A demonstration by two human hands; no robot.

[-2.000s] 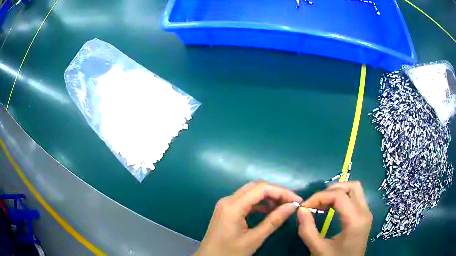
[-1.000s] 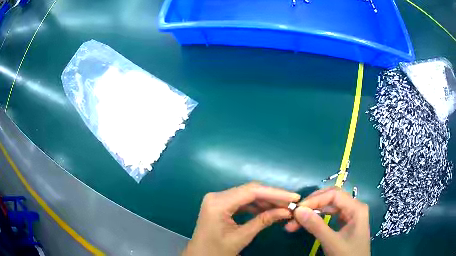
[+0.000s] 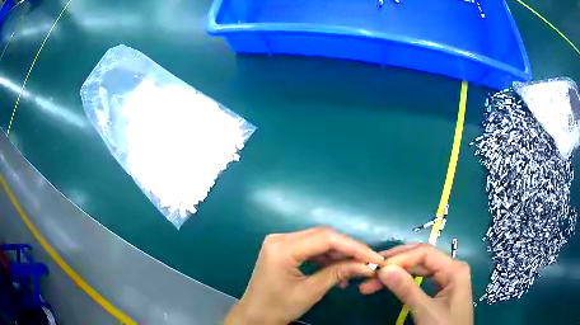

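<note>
My left hand [image 3: 305, 270] and my right hand [image 3: 426, 276] meet at the bottom centre, fingertips touching. Between them is a tiny white cap [image 3: 373, 266], pinched by my left thumb and fingers. My right fingertips close against it; the pin they hold is hidden by the fingers. A few loose pins [image 3: 437, 222] lie on the yellow line above my right hand, and one more pin [image 3: 454, 247] lies just right of the line. An open clear bag of white caps [image 3: 175, 149] lies on the left. A large pile of pins [image 3: 528, 203] lies on the right.
A blue plastic tray [image 3: 369, 46] stands at the top with a few small parts in it. A small clear bag [image 3: 554, 111] lies on the upper edge of the pile. The green work surface [image 3: 318, 146] has yellow lines. Grey floor and blue equipment [image 3: 28, 279] show at lower left.
The pin's end that showed past my right fingertips is now hidden. My fingertips have drawn closer together around the white cap. The view has shifted slightly.
</note>
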